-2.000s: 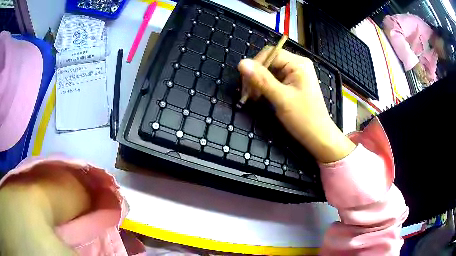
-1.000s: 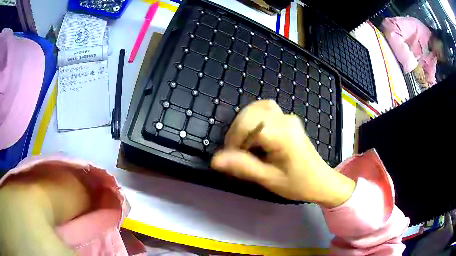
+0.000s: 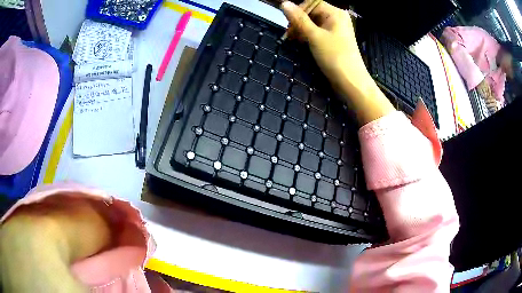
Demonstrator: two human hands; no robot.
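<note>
A black blister tray (image 3: 252, 117) with a grid of rounded squares lies on the bench on a stack of black trays. Small silvery metal parts (image 3: 217, 165) sit at the grid crossings. My right hand (image 3: 320, 26) is over the tray's far edge, at the top of the picture. It holds a thin yellow-gold stick (image 3: 312, 6) between thumb and fingers; the stick's tip points down at the tray's far part. Only my left forearm and pink sleeve show at the lower left; my left hand is out of the picture.
A blue bin (image 3: 127, 11) of metal parts, a notepad (image 3: 103, 114), a pink marker (image 3: 173, 46) and a black pen (image 3: 143, 117) lie left. A pink cap (image 3: 26, 106) is at far left. Another tray (image 3: 400, 68) and black stacks stand right. A person in pink (image 3: 475, 57) is at upper right.
My right hand has moved from the tray's near edge up to its far edge, with the stick still held. The whole view has shifted slightly. My left forearm is about the same.
</note>
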